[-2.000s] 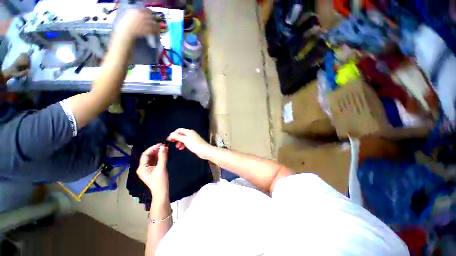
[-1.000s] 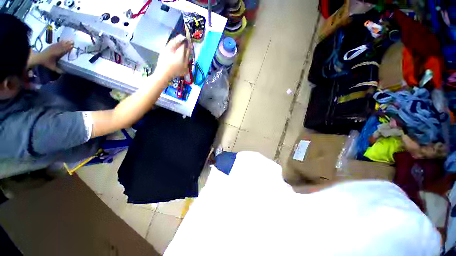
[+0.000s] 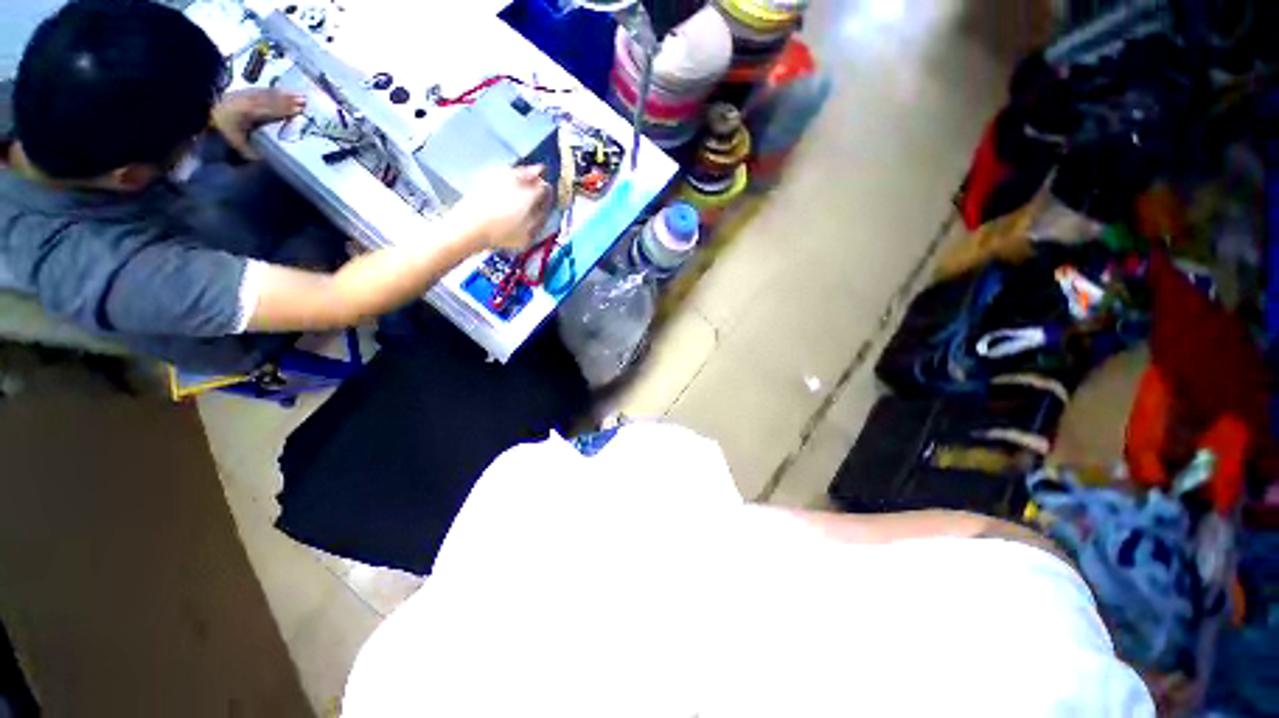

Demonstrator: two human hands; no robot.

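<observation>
Neither of my hands shows; only a bare forearm stretch at the right edge of my white shirt is visible. Nearest in front of me is a stack of black fabric pieces (image 3: 407, 449) on the floor, with uneven edges, partly covered by my shirt. Beyond it is the white machine table (image 3: 484, 330) with an industrial sewing machine (image 3: 477, 140). Scissors with red handles (image 3: 526, 274) lie near a small blue tray (image 3: 491, 285) at the table corner.
A seated person (image 3: 126, 260) has one hand at the machine's near end. A clear plastic bag (image 3: 610, 323) hangs by thread cones (image 3: 673, 77). A large cardboard box (image 3: 133, 519) stands left. Black bags (image 3: 933, 449) and heaped cloth (image 3: 1136, 561) lie right, past the tiled floor.
Both my hands, which were together over the black stack, have left the picture. The view has turned, and the table and the seated person now show more fully at the upper left.
</observation>
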